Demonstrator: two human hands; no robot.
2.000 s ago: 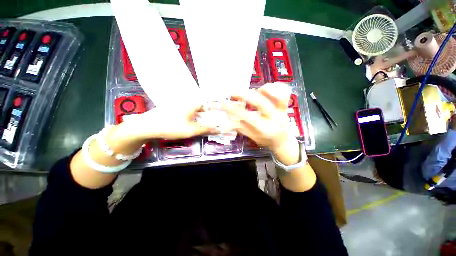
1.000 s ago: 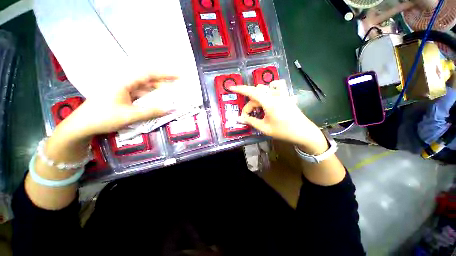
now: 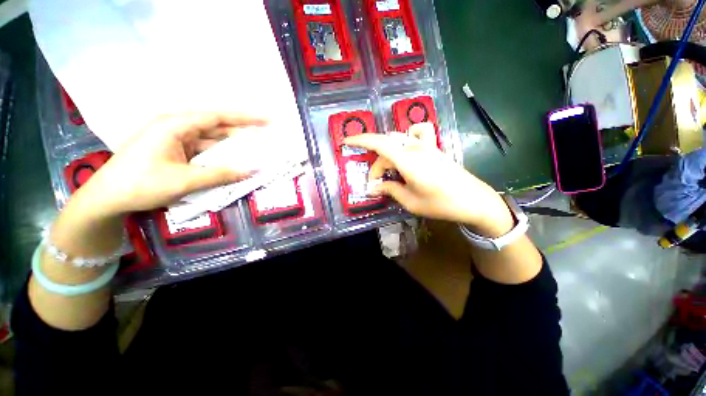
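My left hand (image 3: 166,166) grips a large white label sheet (image 3: 186,69) that drapes over the left part of the clear blister tray (image 3: 306,100) and hides several pockets. My right hand (image 3: 430,178) rests over a red device (image 3: 356,158) in the tray's front row. Its index finger and thumb touch the device's labelled face, fingertips apart. Whether a label is at the fingertips cannot be told. Other red devices sit in pockets, one (image 3: 395,39) at the back right. Red devices partly show under the sheet's front edge.
Dark tweezers (image 3: 488,120) lie right of the tray on the green mat. Further right are a pink-edged smartphone (image 3: 576,148), a white and yellow box-like object (image 3: 658,100), a blue cable and part of a fan (image 3: 672,23). Part of another person (image 3: 681,182) shows at the right edge.
Over two seconds the hands have parted. The left went left with the sheet; the right came down on a red device. In the last second, the hands have barely moved.
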